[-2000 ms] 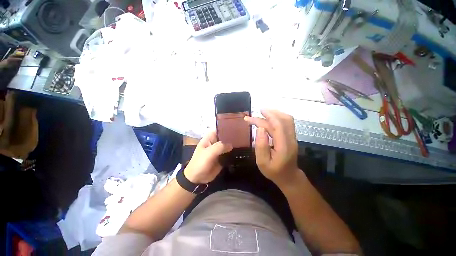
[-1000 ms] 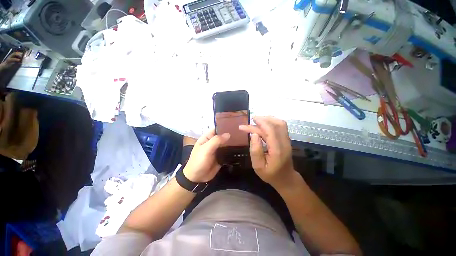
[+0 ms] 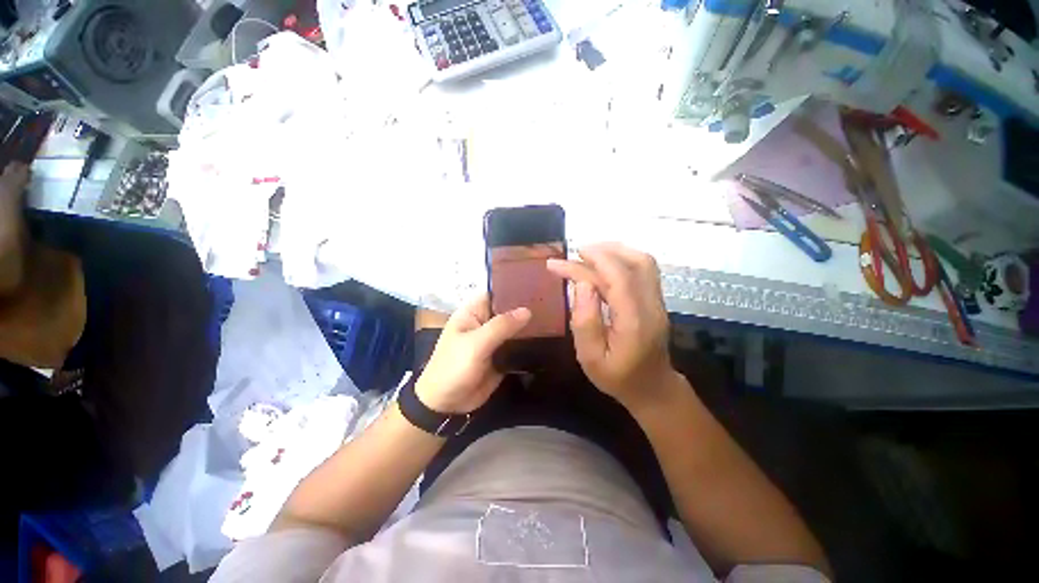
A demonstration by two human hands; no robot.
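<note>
A black smartphone (image 3: pixel 529 285) is held upright in front of my body at the table's front edge. Its screen shows a dark band above a reddish-brown area. My left hand (image 3: pixel 465 355) grips the phone's lower left side, with the thumb over the screen's edge. My right hand (image 3: pixel 619 322) is at the phone's right side and holds nothing. Its index finger reaches over the right part of the screen; whether it touches the glass cannot be told. The other fingers are partly curled.
White fabric (image 3: pixel 234 171) lies glared out on the table's left. A calculator (image 3: pixel 482 34) is behind. The sewing machine (image 3: pixel 786 57), blue snips (image 3: pixel 795 231) and orange-handled shears (image 3: pixel 899 260) are right. A ruler strip (image 3: pixel 786 305) lines the front edge. Another person (image 3: pixel 108 330) is left.
My right index finger has moved slightly over the screen, down and then back up. The person at the left has leaned further into view. The phone stays in my left hand.
</note>
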